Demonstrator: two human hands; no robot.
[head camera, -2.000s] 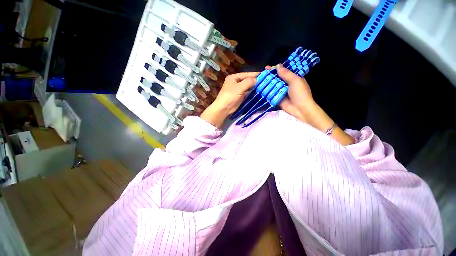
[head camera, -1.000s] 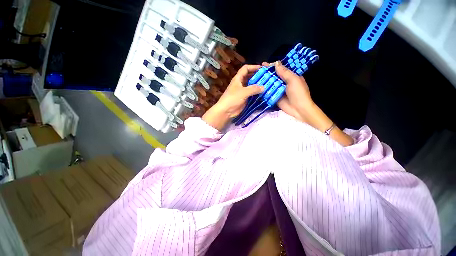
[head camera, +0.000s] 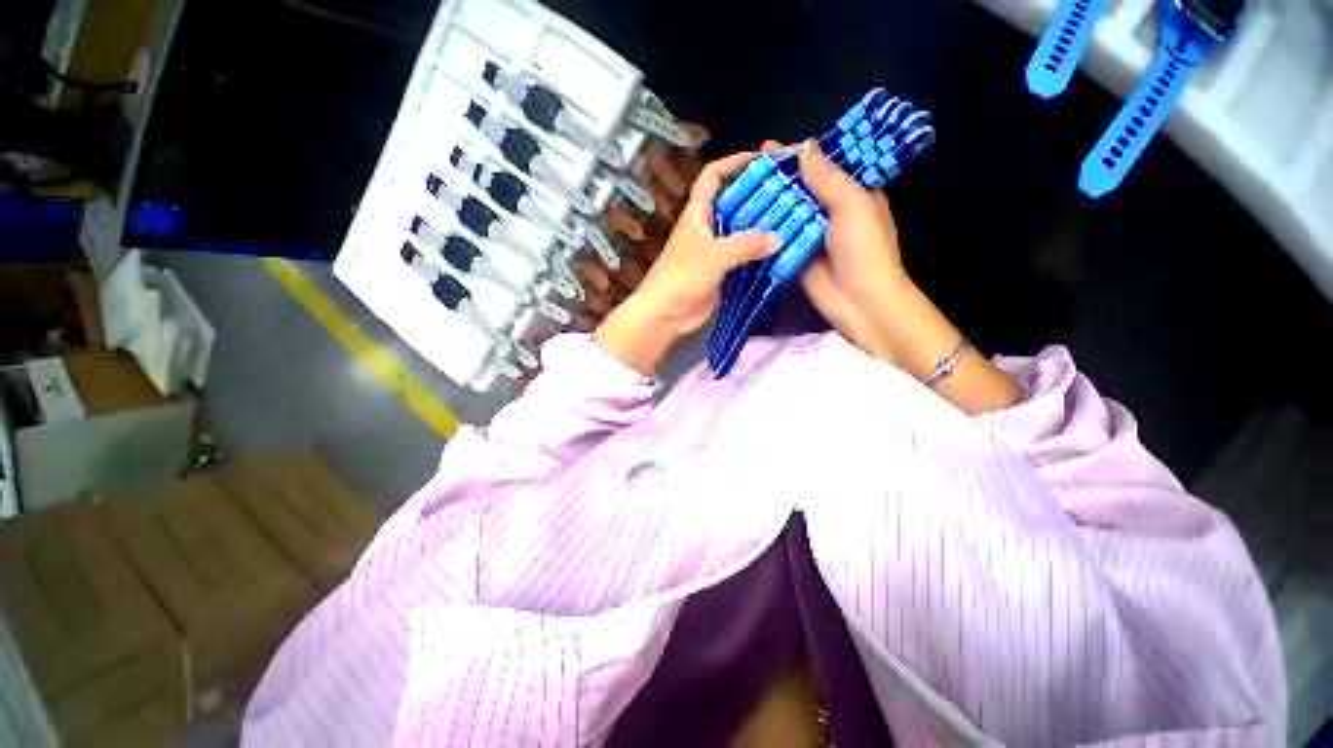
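A watch bundle (head camera: 772, 208) of several blue watches stacked side by side is held over the lap. Blue rounded blocks face up; no dark screens show on them. Short strap ends with small loops fan out to the upper right, and long straps hang together toward the lap. My left hand (head camera: 690, 271) is closed round the bundle's left side, thumb across the blocks. My right hand (head camera: 855, 256) grips its right side, thumb near the loop-end straps. Both hands are bare. The fingers beneath the bundle are hidden.
At left, a white side tray (head camera: 383, 219) holds dark-centred watches with grey straps, above stacked layers with brown straps. At upper right, a white watch tray (head camera: 1243, 161) has blue straps (head camera: 1133, 132) hanging over its edge. Cardboard boxes (head camera: 190, 570) and a yellow floor line (head camera: 344, 336) are at left.
My left hand has closed further round the bundle, its thumb now across the blocks. The hanging straps have drawn together. At upper right, more of one blue watch shows, including its dark face.
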